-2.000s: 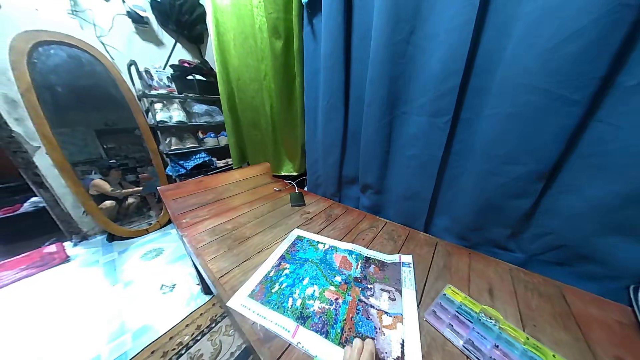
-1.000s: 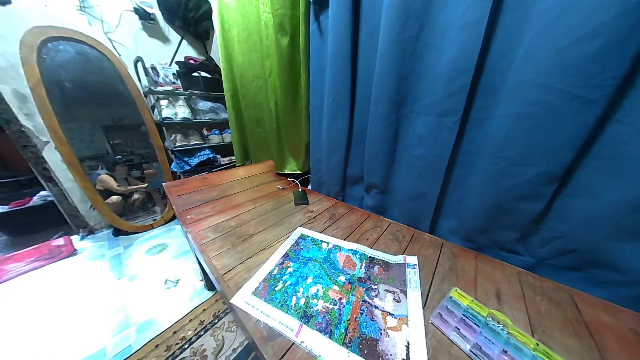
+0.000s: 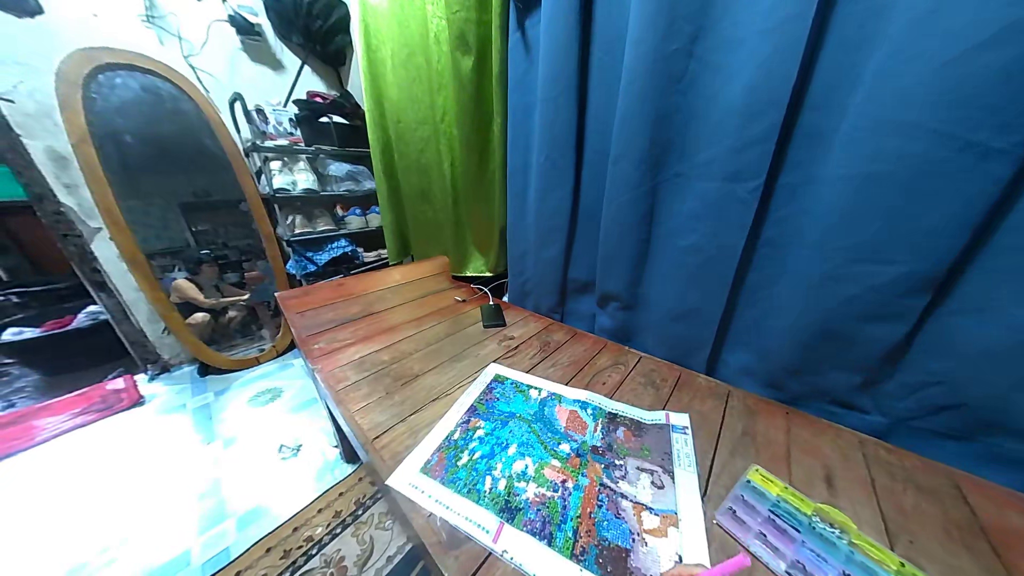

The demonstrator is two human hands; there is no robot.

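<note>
A diamond painting canvas [image 3: 552, 472] with a white border lies on the wooden plank table, largely covered in blue, green, orange and mauve pieces. At the bottom edge of the view, over the canvas's lower right border, a small part of my right hand [image 3: 684, 570] shows, closed on a pink pen-like tool [image 3: 728, 565]. The rest of that hand is cut off. To its right rests a clear compartment box [image 3: 808, 528] with yellow, teal and purple parts. My left hand is out of view.
On the wooden table [image 3: 424, 344], a black rectangular device [image 3: 493, 315] with a white cable lies toward the far end. Blue curtains [image 3: 680, 176] and a green one hang behind. An oval mirror [image 3: 72, 136] and a shoe rack [image 3: 320, 192] stand at left.
Two seconds ago fingers touched the canvas's lower part; one second ago no hand showed. Now a hand with the pink tool shows at the bottom edge.
</note>
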